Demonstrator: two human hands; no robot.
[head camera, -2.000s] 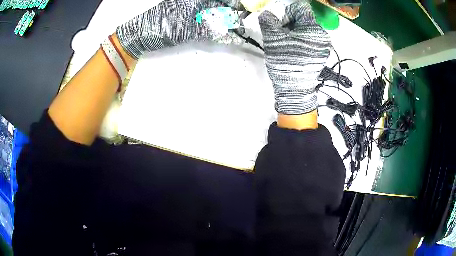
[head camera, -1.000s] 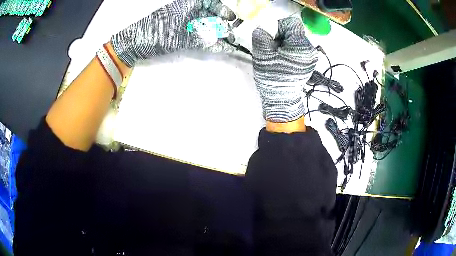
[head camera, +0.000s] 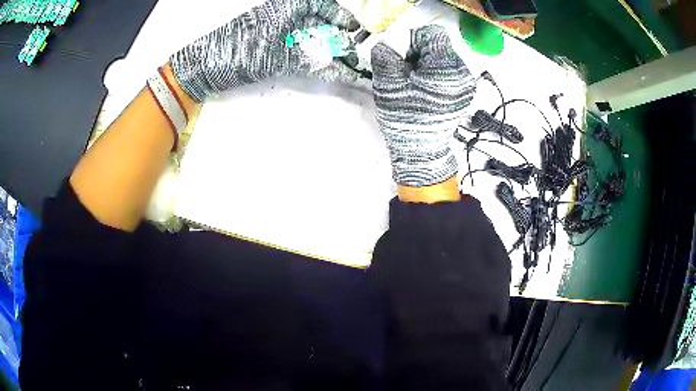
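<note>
My left hand (head camera: 263, 47), in a grey-striped knitted glove, holds a small teal-green circuit board (head camera: 319, 41) near the top centre. My right hand (head camera: 424, 103), in the same kind of glove, is just right of the board with its fingers bent. A short piece of black cable (head camera: 364, 73) runs between the board and my right fingers. What my right fingertips grip is hidden. A yellow tool (head camera: 385, 14) shows at the top edge, with a dark tip close to the board's right end.
A white work board (head camera: 282, 168) lies under both hands. Bundled black cables (head camera: 555, 164) are heaped at right. A black mat (head camera: 57, 92) with more circuit boards (head camera: 34, 44) is at left. A green pad (head camera: 482, 37) and brown tray (head camera: 513, 24) are at upper right.
My right hand has moved left, closer to the circuit board. My left hand and the board have shifted slightly left and down in the view since the oldest frame.
</note>
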